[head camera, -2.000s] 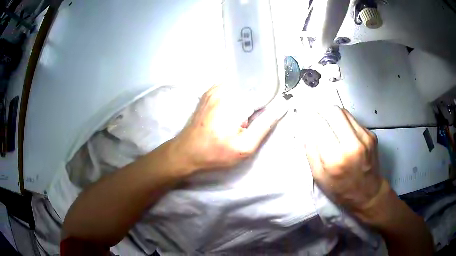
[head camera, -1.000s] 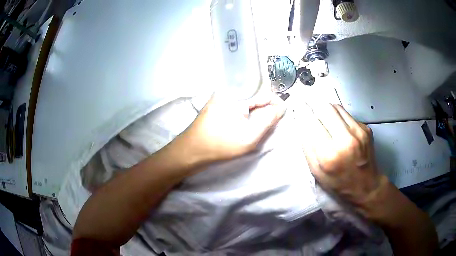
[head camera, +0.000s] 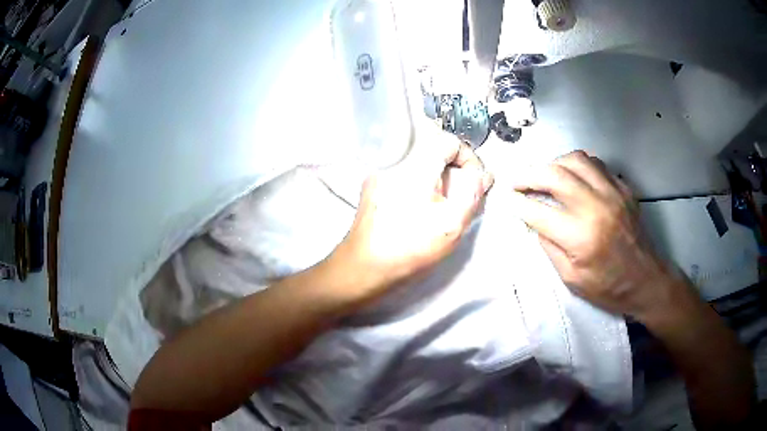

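A pale grey garment (head camera: 404, 337) lies below the needle and spreads left and over the front edge; it is overexposed near the fingers. My left hand (head camera: 420, 210) pinches the garment between thumb and fingers just below the presser foot area (head camera: 509, 109). My right hand (head camera: 589, 223) pinches the cloth edge between thumb and forefinger, a little right of my left fingertips. A strip of the garment with a stitched seam (head camera: 568, 328) hangs below my right hand. The exact fingertip contact is washed out by glare.
A long pale guard or lamp cover (head camera: 370, 93) stands just behind my left hand. The machine's ribbed knob (head camera: 556, 14) is at the top. Dark tools (head camera: 744, 189) lie at the far right. A wooden table edge (head camera: 63, 185) runs along the left. Ruler marks (head camera: 732, 271) show at the front right.
My left fingers have curled in at the cloth. My right hand has turned, with thumb and forefinger now pinching, and the seamed strip below it is more exposed. The camera view has shifted.
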